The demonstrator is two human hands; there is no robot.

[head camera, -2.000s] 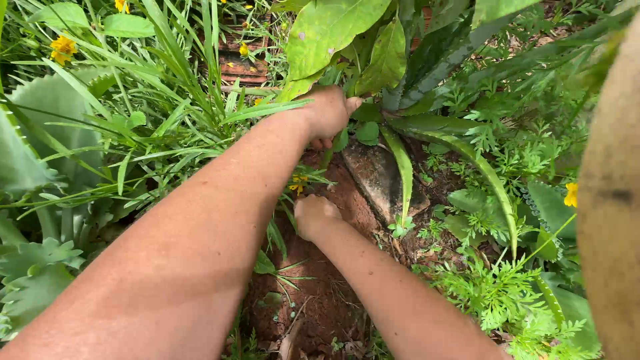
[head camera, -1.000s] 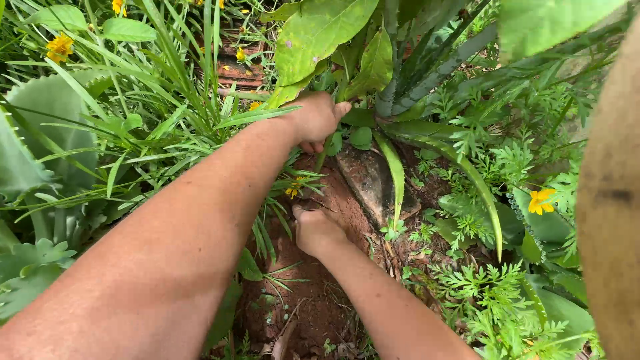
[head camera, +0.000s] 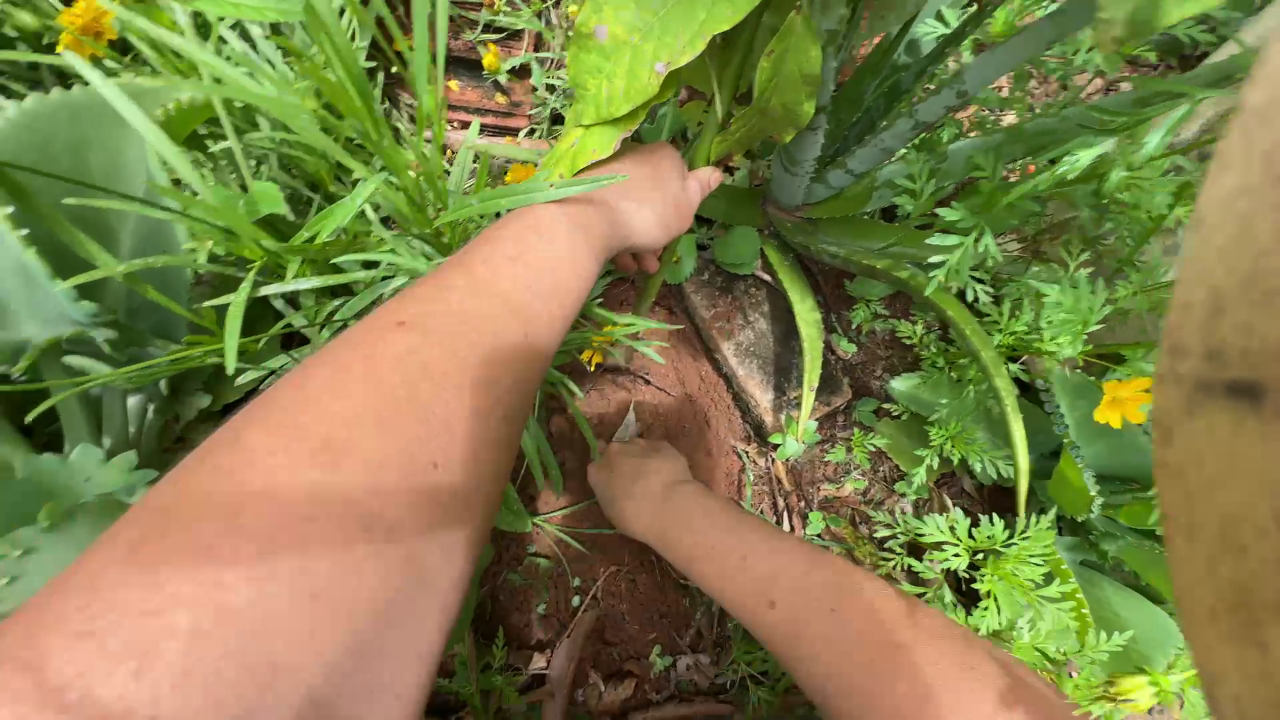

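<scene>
My left hand (head camera: 655, 205) is closed around the green stem (head camera: 708, 135) of a broad-leaved plant, whose yellow-green leaves (head camera: 640, 50) spread above the knuckles. Below it, my right hand (head camera: 642, 485) is a closed fist low over the reddish soil (head camera: 700, 400). A small pale pointed tip (head camera: 627, 424) shows just above its fingers; whether the hand grips it, and what it belongs to, I cannot tell. The stem's lower part (head camera: 650, 290) comes out beneath my left hand and meets the soil.
A dark flat stone or tile (head camera: 755, 340) lies right of the bare soil, under a drooping succulent leaf (head camera: 803, 330). Long grass (head camera: 330, 200) and thick serrated leaves (head camera: 110, 210) crowd the left. Ferny foliage with a yellow flower (head camera: 1124, 402) grows at right, beside a blurred tan object (head camera: 1225, 400).
My right hand has moved slightly down and away from the stem's base, and a pale tip now shows by its fingers. My left hand stays at the stem.
</scene>
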